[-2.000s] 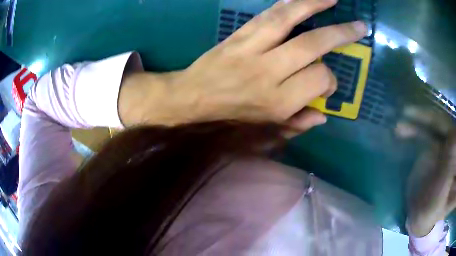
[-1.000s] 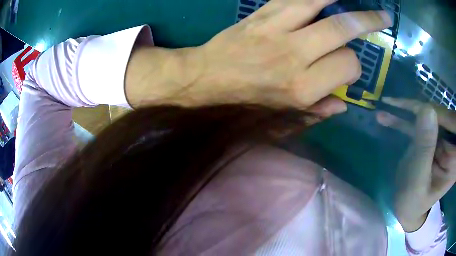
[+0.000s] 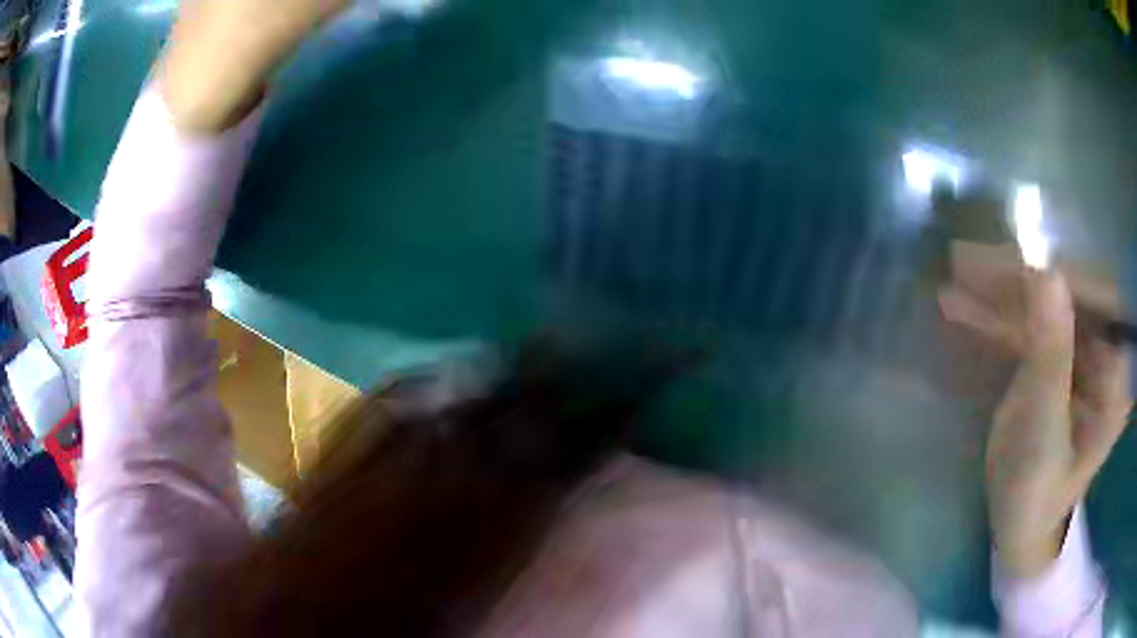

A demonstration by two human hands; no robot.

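Observation:
The carrier sheet point(image 3: 723, 231), with rows of dark marks, lies on the green bench in front of me, blurred by motion. My left hand point(image 3: 243, 50) is at the upper left, away from the sheet; its fingers are cut off by the top edge, so whatever it holds is hidden. My right hand point(image 3: 1041, 386) is over the right side of the sheet, blurred, with the dark tweezers point(image 3: 1113, 332) partly showing between its fingers. The tweezer tips cannot be made out. No device frame shows on the sheet.
The green bench surface point(image 3: 399, 212) has strong glare spots. Cardboard boxes point(image 3: 259, 399) and red items point(image 3: 69, 293) are below the bench edge at left. A small yellow piece point(image 3: 1122, 15) shows at the top right corner. Dark hair covers the lower centre.
My left hand has left the sheet and moved far to the upper left. The yellow frame that was under it is no longer in view there. My right hand stays at the right.

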